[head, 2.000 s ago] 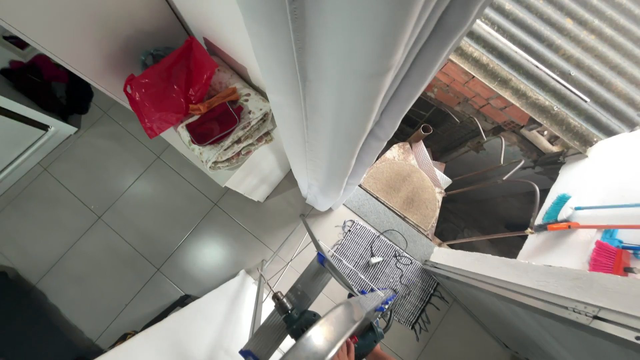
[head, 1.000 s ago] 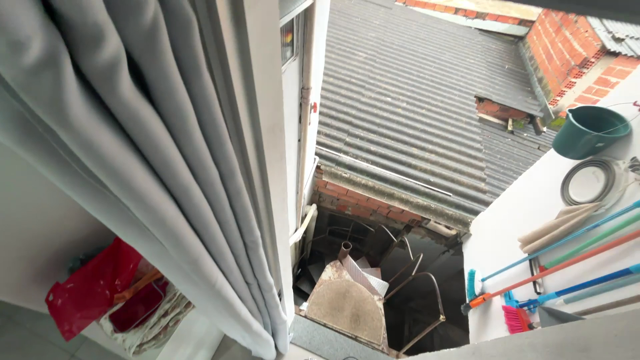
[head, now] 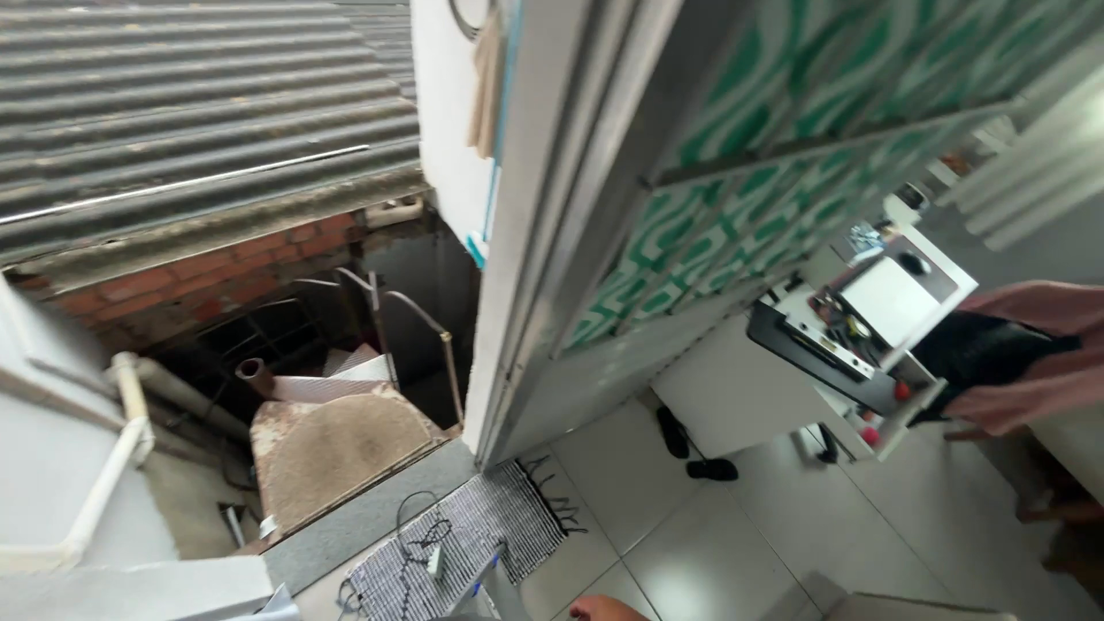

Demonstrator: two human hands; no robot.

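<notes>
At the bottom edge, just right of the middle, part of my right hand (head: 605, 609) shows; most of it is cut off, and whether it holds anything cannot be seen. Left of the hand are metal legs (head: 504, 595) with blue parts, perhaps of a stepladder. A black-and-white woven rug (head: 522, 509) lies inside the doorway, with a dark cable (head: 405, 565) and a pale socket block (head: 435, 562) on it. My left hand is out of the frame.
Beyond the stone sill (head: 371, 513) is a stair landing (head: 345, 453) beside a dark drop with curved rails. A metal-framed door (head: 552, 198) with green-patterned panels stands right of the opening. Farther right are a desk with an open drawer (head: 901, 410) and black slippers (head: 711, 469).
The view has swung strongly, from the grey curtain and the brooms outside to the door and the desk. The power drill visible two seconds ago is out of view.
</notes>
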